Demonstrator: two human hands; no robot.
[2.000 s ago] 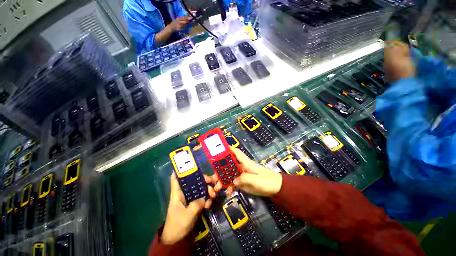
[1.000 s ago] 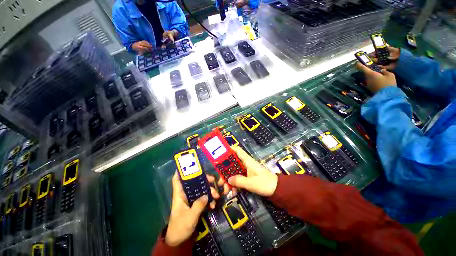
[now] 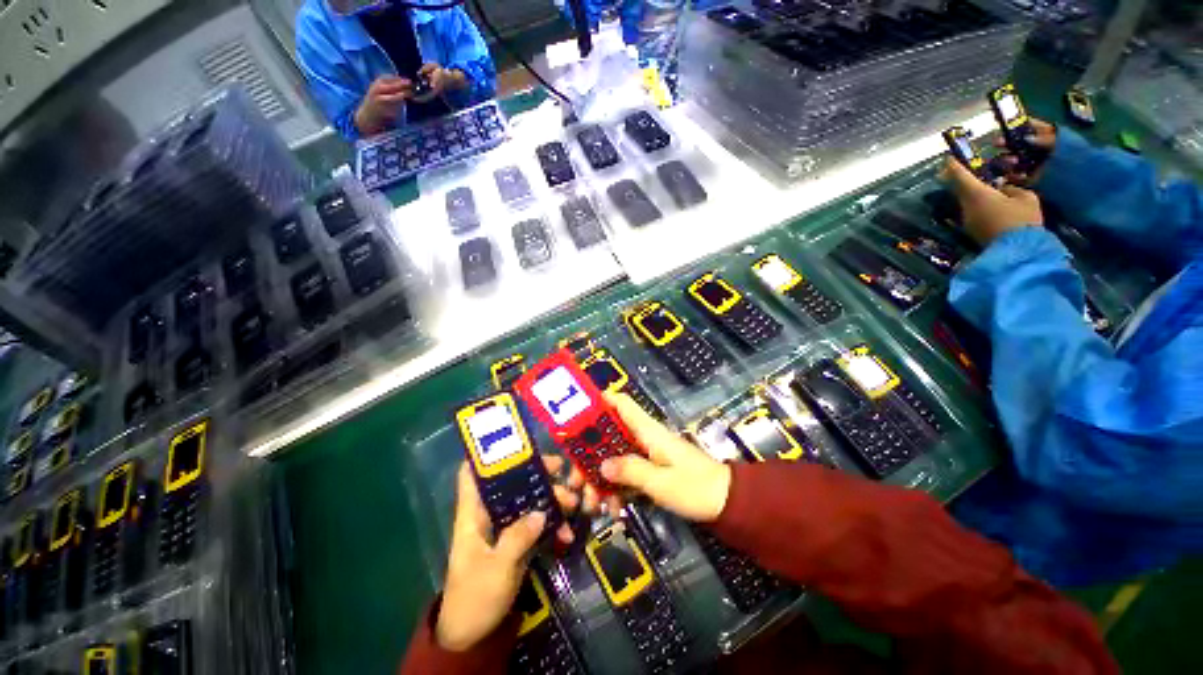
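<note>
My left hand [image 3: 483,560] holds a yellow-framed keypad phone [image 3: 499,448] upright, its screen lit white with a dark mark and my thumb on the lower keys. My right hand [image 3: 673,468] holds a red keypad phone [image 3: 567,400] beside it, tilted to the left, its screen also lit white with a dark mark and my thumb on its keypad. Both phones are above a clear plastic tray [image 3: 739,630] on the green mat. The tray holds several yellow-framed phones [image 3: 617,564] and an all-black phone [image 3: 844,406].
Stacked blister trays stand at left [image 3: 172,198] and upper right [image 3: 818,106]. Dark and grey shells [image 3: 581,222] lie in rows on the white strip [image 3: 435,346]. A neighbour in blue sleeves [image 3: 1029,303] holds two phones at right. A worker opposite sits behind a parts tray [image 3: 429,148].
The marks on both lit screens have changed. The red phone has shifted slightly. The neighbour's hands came into view with two phones. The worker opposite has raised their hands from the parts tray.
</note>
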